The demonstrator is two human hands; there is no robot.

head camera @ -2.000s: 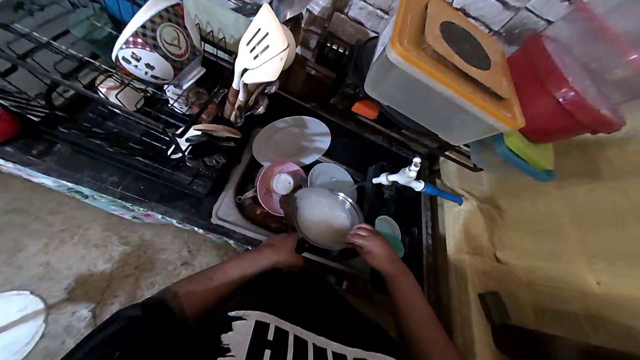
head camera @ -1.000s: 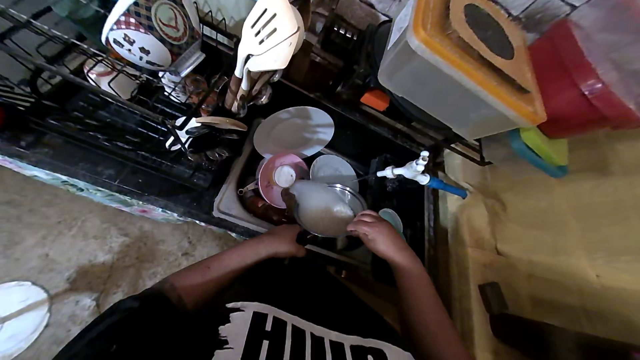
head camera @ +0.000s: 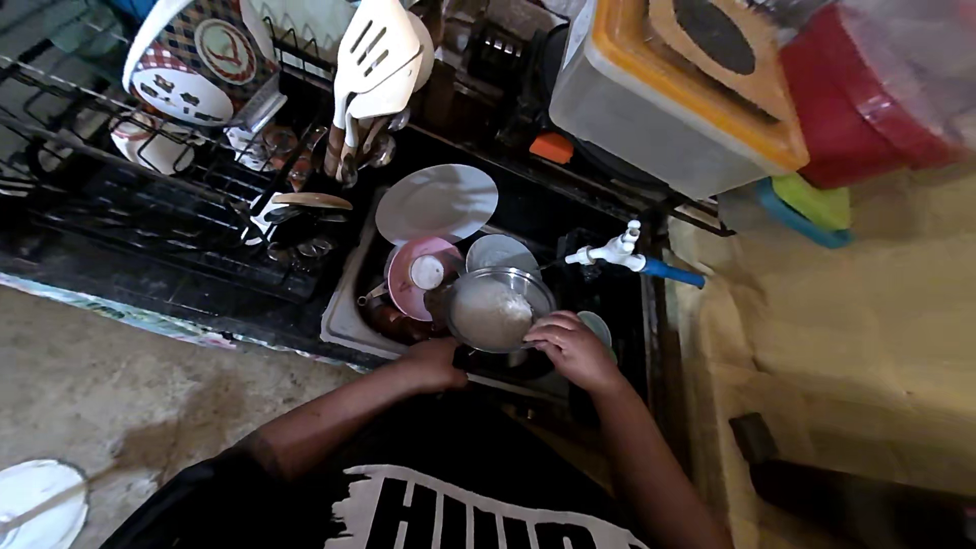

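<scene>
A round metal pan (head camera: 499, 311) with cloudy, foamy liquid in it is over the sink (head camera: 347, 316). My right hand (head camera: 572, 347) grips its right rim. At the pan's lower left, my left hand (head camera: 436, 364) is closed around what looks like its dark handle, mostly hidden by the fingers. Left of the pan sits a pink bowl (head camera: 408, 286) with a small white cup (head camera: 427, 271) in it. Behind are a large white plate (head camera: 437, 203) and a smaller pale dish (head camera: 501, 253). A greenish cup (head camera: 595, 329) stands just beyond my right hand.
The white tap (head camera: 610, 250) with a blue pipe (head camera: 674, 272) juts in from the right. A black wire dish rack (head camera: 152, 229) with dishes and utensils stands at left. Behind are white spatulas (head camera: 379, 61), a lidded plastic container (head camera: 648, 107) and a red tub (head camera: 858, 99).
Both hands remain at the pan. The liquid's surface looks different, with a bright foamy patch now at its right side.
</scene>
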